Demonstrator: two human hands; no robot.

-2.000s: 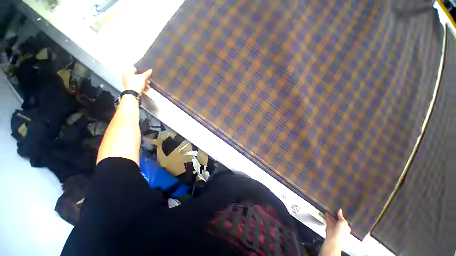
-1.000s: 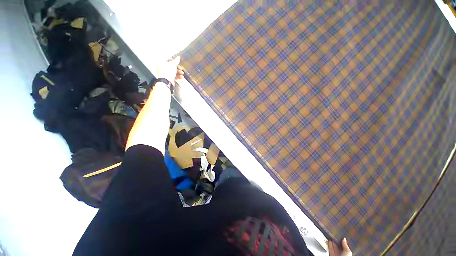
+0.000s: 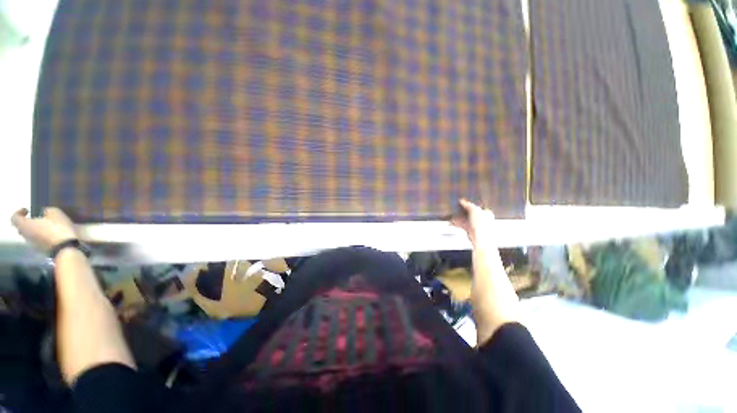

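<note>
A plaid fabric ply (image 3: 283,113), brown with blue-purple and orange-tan checks, lies flat on the white-edged table (image 3: 283,239). Its near edge runs almost straight along the table rim. My left hand (image 3: 47,229) is at the near left corner, with fingers on the fabric edge. My right hand (image 3: 473,219) pinches the near edge a little left of the near right corner. Some fingertips are blurred. A second stack of plaid (image 3: 606,105) lies to the right, split from the first by a narrow pale gap.
A thick tan paper roll (image 3: 715,105) lies at the table's right end. Below the table edge are tan and dark scraps (image 3: 230,290), a blue bag (image 3: 212,337) and a green bundle (image 3: 629,278) on the floor.
The view has turned, so the near table edge now runs level across the picture. The second stack and the tan roll have come into view. Both hands remain at the near edge.
</note>
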